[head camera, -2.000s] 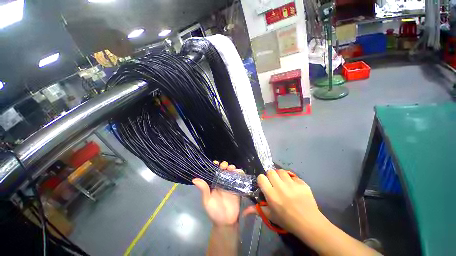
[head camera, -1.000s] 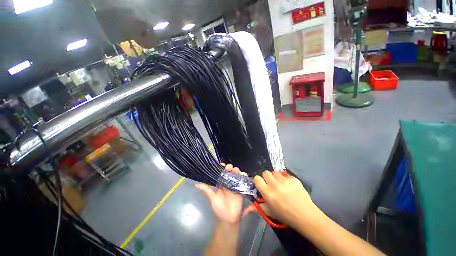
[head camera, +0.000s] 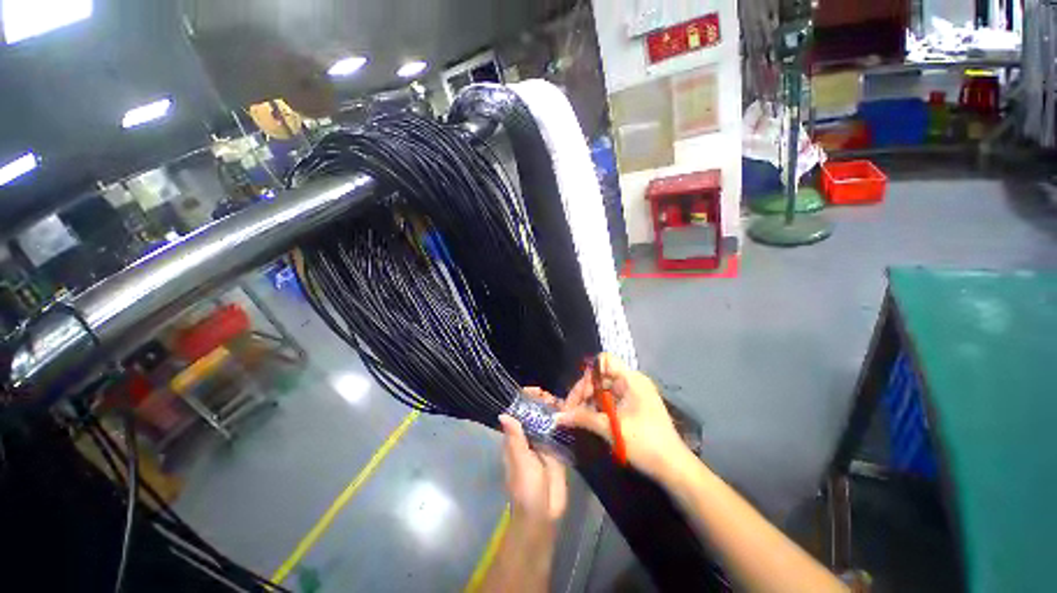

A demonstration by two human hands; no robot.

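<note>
A thick bundle of black cables [head camera: 394, 301] hangs over a shiny metal rack bar [head camera: 220, 249]. Clear plastic wrap [head camera: 533, 419] goes around the bundle's lower part. My left hand [head camera: 536, 469] holds the bundle at the wrap, from below and the left. My right hand [head camera: 632, 417] is just right of the wrap and holds red-handled scissors [head camera: 610, 415]; its fingertips touch the wrap's right end. The scissors' blades are mostly hidden. A white cable bundle [head camera: 585, 209] hangs beside the black ones.
A green-topped bench [head camera: 985, 348] stands at the right. Beyond are a red cabinet [head camera: 685, 220] by a pillar, a green stand [head camera: 791, 229] and a red crate [head camera: 854, 182] on the floor. A cart with red and yellow items [head camera: 214, 359] stands at the lower left.
The scissors have turned in my right hand, their red handle now upright across the fingers. My left hand has closed around the bundle from its open-palm pose. The view has shifted slightly.
</note>
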